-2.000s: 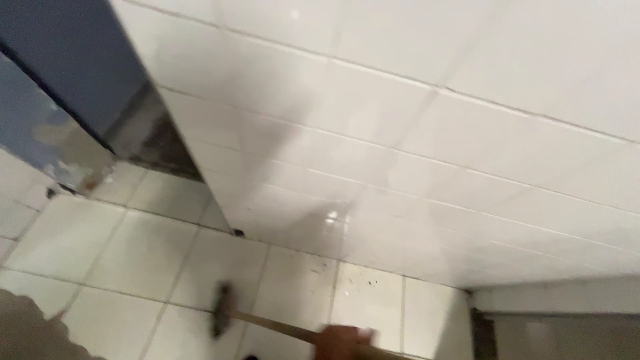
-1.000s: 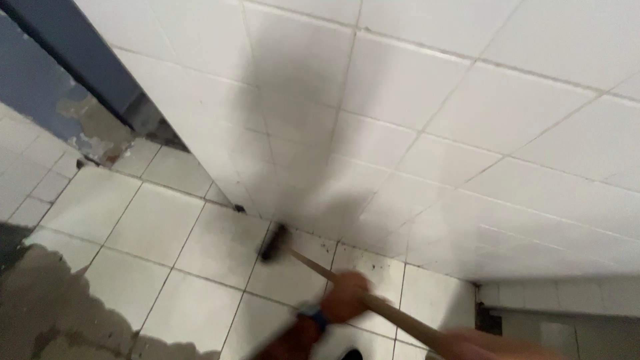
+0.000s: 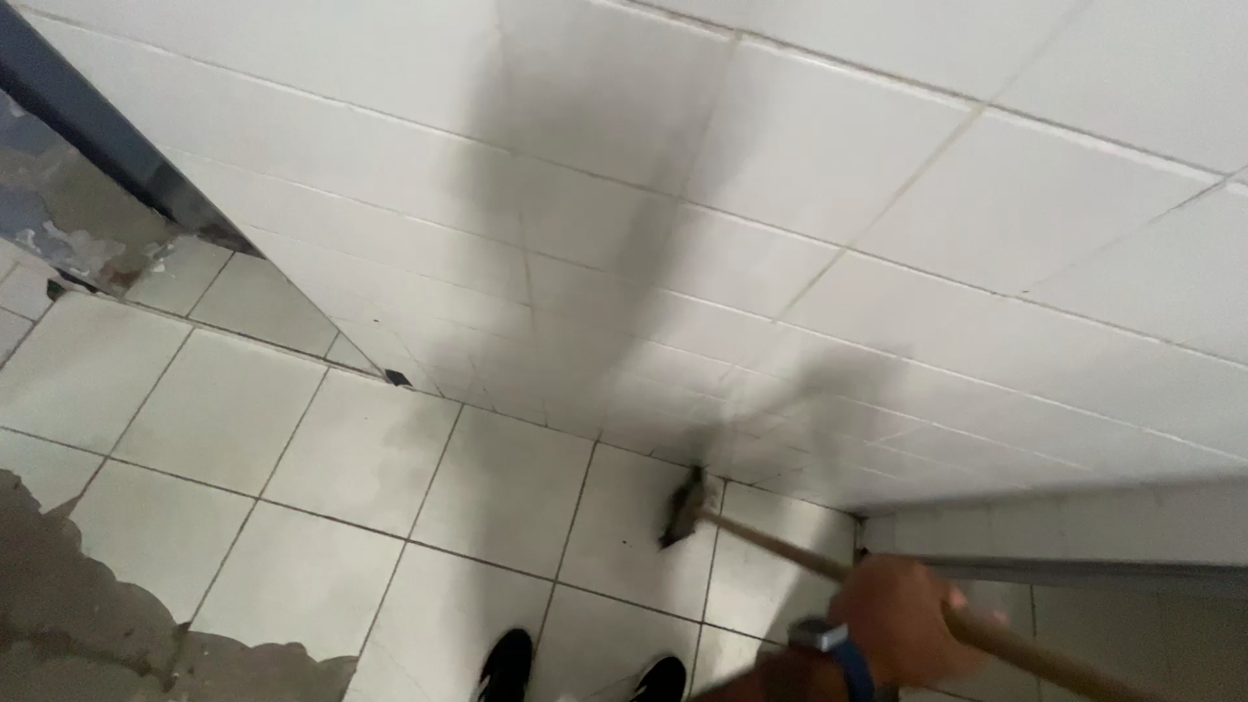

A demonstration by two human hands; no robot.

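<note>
My left hand [image 3: 899, 616], a watch with a blue strap on its wrist, is closed around the wooden handle [image 3: 1053, 659] of a long-handled scrub brush or broom at the lower right. The dark bristled head [image 3: 686, 507] rests on a white floor tile close to the foot of the tiled wall, slightly blurred. From my hand the handle runs on to the lower right edge. My right hand is out of view.
A white tiled wall [image 3: 604, 244] rises in front. Square white tiles cover the floor [image 3: 331, 458], with a rough grey patch [image 3: 78, 614] at lower left. A dark-framed doorway [image 3: 127, 161] is at left. My black shoes [image 3: 507, 665] show at the bottom.
The brush head has moved right along the foot of the wall. The second hand, seen on the handle at the lower right one second ago, has gone out of view.
</note>
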